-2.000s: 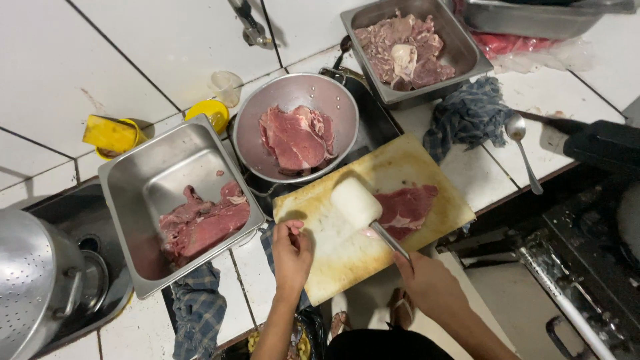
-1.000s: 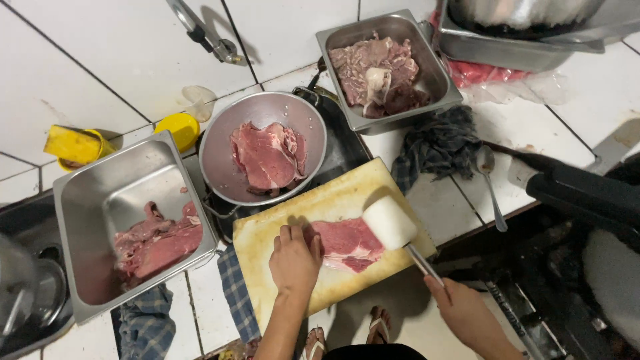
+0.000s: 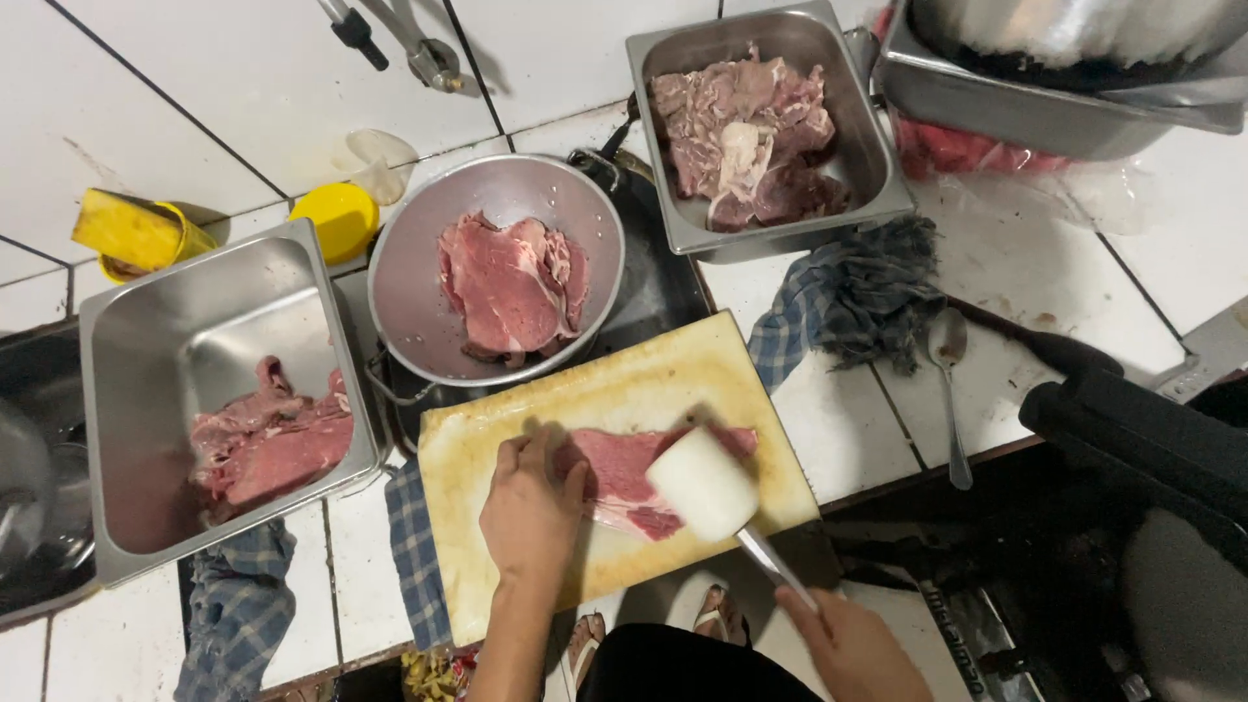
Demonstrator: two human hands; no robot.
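My right hand (image 3: 846, 639) grips the metal handle of a meat mallet with a white block head (image 3: 704, 485). The head is over the right part of a flat slice of raw meat (image 3: 619, 466) on a stained cutting board (image 3: 507, 400). My left hand (image 3: 531, 507) rests on the board, its fingers at the left edge of the slice. Behind the board, a round metal pan (image 3: 395, 283) holds more raw slices (image 3: 507, 283). A deep steel tray (image 3: 132, 322) at the left holds raw meat (image 3: 283, 448). Another steel tray (image 3: 648, 58) holds paler meat pieces (image 3: 741, 127).
A checkered cloth (image 3: 848, 292) and a spoon (image 3: 951, 390) lie right of the board; another cloth (image 3: 239, 604) hangs at the left edge. A black handle (image 3: 1121, 429) juts over the stove. Yellow containers (image 3: 336, 219) stand by the wall, below a tap (image 3: 434, 63).
Two seconds ago the mallet head was near the left end of the slice; now it is over the right part. My left hand has moved onto the board beside the meat.
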